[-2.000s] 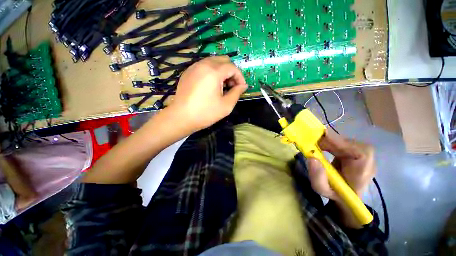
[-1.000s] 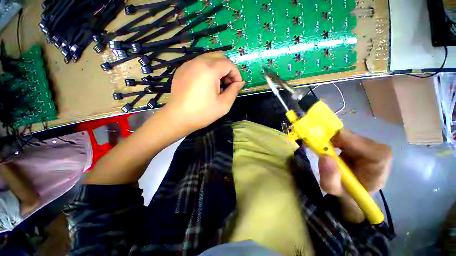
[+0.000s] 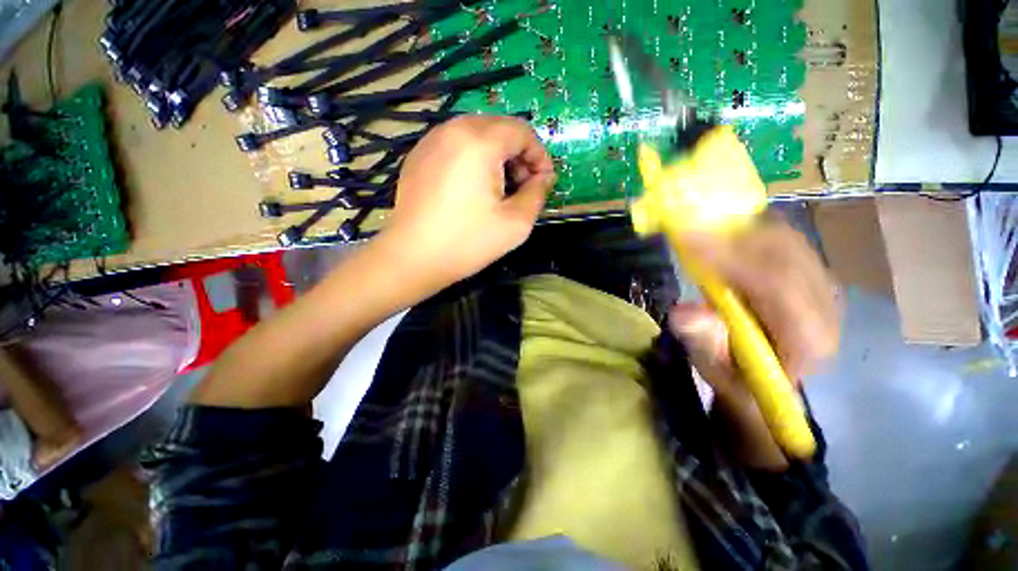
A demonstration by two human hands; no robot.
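Note:
The green PCB panel (image 3: 714,67) lies on brown cardboard in front of me. Black cable leads (image 3: 363,69) reach onto its left side, their connectors pointing left. My left hand (image 3: 474,195) is at the panel's near left edge, thumb and index finger pinched together; whether a lead is between them is hidden. My right hand (image 3: 770,301) is shut on the yellow soldering gun (image 3: 714,190). The gun is blurred, with its tip over the middle of the panel; whether it touches cannot be told.
A pile of loose cables (image 3: 190,45) lies at the back left. Another panel with dark cables (image 3: 84,178) is at far left, near another person's arm (image 3: 39,402). A black fan (image 3: 991,67) is at far right. The bench's front edge runs below the panel.
My right hand has moved the soldering gun up and forward, so its tip is farther over the panel. My left hand has stayed nearly in place.

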